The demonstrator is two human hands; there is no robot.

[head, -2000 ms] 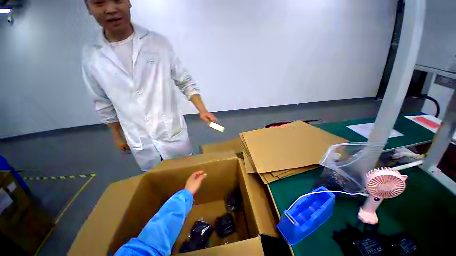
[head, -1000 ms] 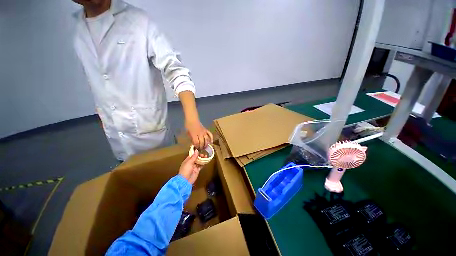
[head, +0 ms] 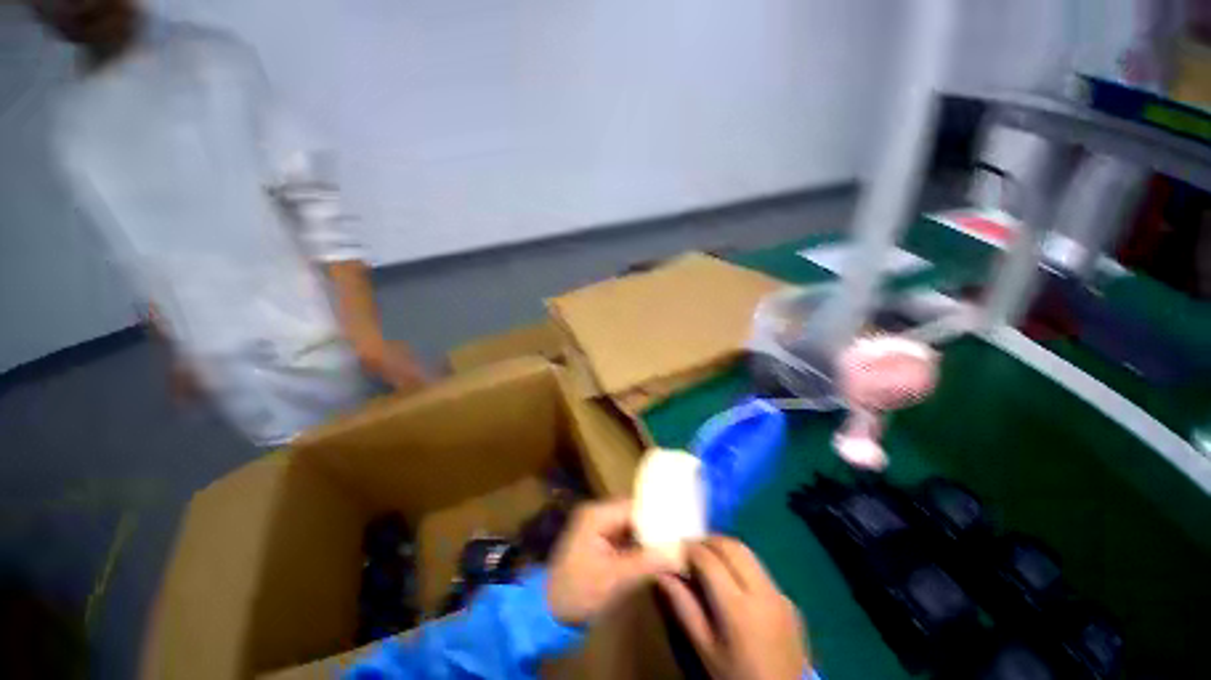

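Note:
A cream-white masking tape roll (head: 671, 505) is held up between both hands, edge blurred, in front of the blue tape dispenser (head: 741, 458) at the bench's left end. My left hand (head: 595, 565), in a blue sleeve, grips the roll's left side over the carton's right edge. My right hand (head: 744, 614) has its fingers at the roll's lower right edge. The dispenser is partly hidden behind the roll.
A large open carton (head: 319, 545) stands left, with dark units inside. Flat cardboard sheets (head: 664, 319), a clear plastic bag (head: 797, 345), a pink fan (head: 883, 379) and several black units (head: 930, 598) lie on the green bench. A person in a white coat (head: 213, 226) stands beyond the carton.
The roll has passed from the other person's hand into mine and moved right toward the dispenser. My right hand has come into view. The other person's arm has drawn back. The view has shifted right.

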